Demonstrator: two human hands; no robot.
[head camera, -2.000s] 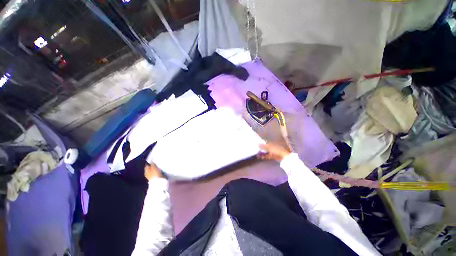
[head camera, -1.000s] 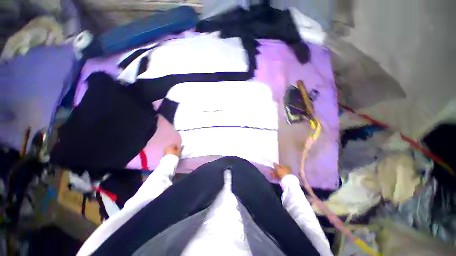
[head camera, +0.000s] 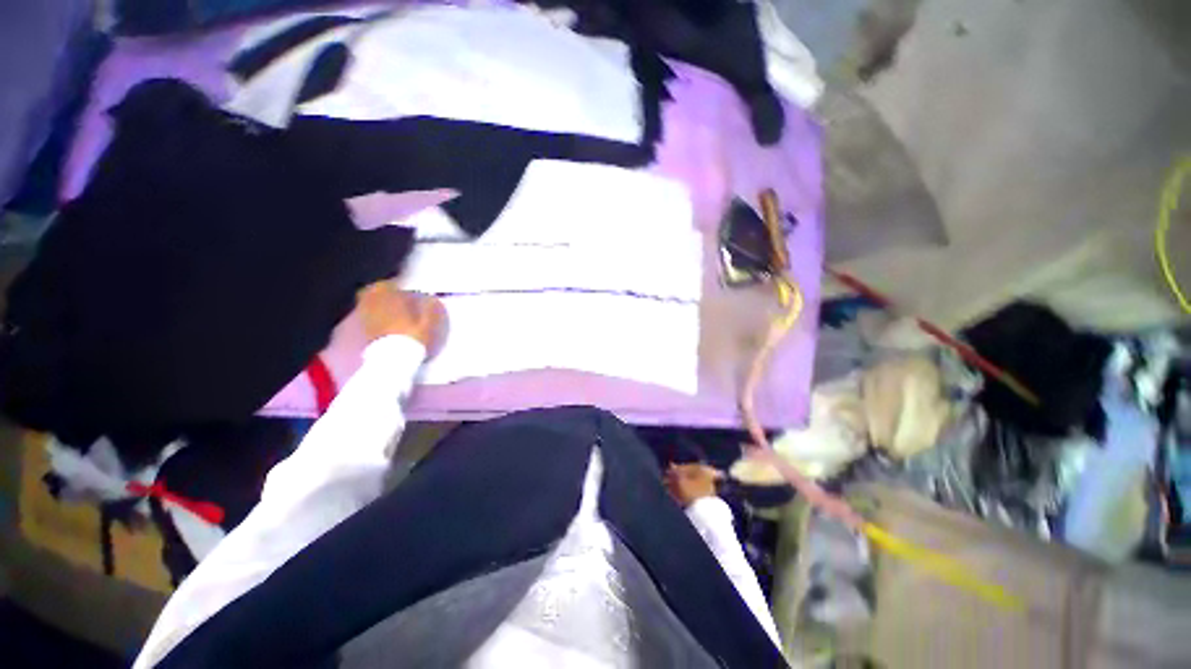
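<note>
The white front panel (head camera: 588, 248) lies flat on the lilac table cloth, with a long dark seam line across it and a shorter line above. My left hand (head camera: 398, 314) is on the panel's left end, beside the black heap; whether its fingers grip the cloth cannot be told. My right hand (head camera: 690, 484) is off the table's front edge, small and blurred, below the panel's right corner; its fingers are unclear. The steam iron (head camera: 750, 242) rests to the right of the panel, its brown handle beside the dark plate, touched by neither hand.
A pile of dark panels (head camera: 170, 275) covers the table's left. A stack of white panels with black borders (head camera: 483, 72) lies at the far side. The pinkish iron hose (head camera: 764, 431) runs off the right front edge. Heaped fabric (head camera: 914, 405) lies at right; a red tie (head camera: 320, 383) hangs at left.
The panel was held by both hands, then laid down on the table. My left hand has moved up onto its left end. My right hand has left its right corner and dropped below the table edge.
</note>
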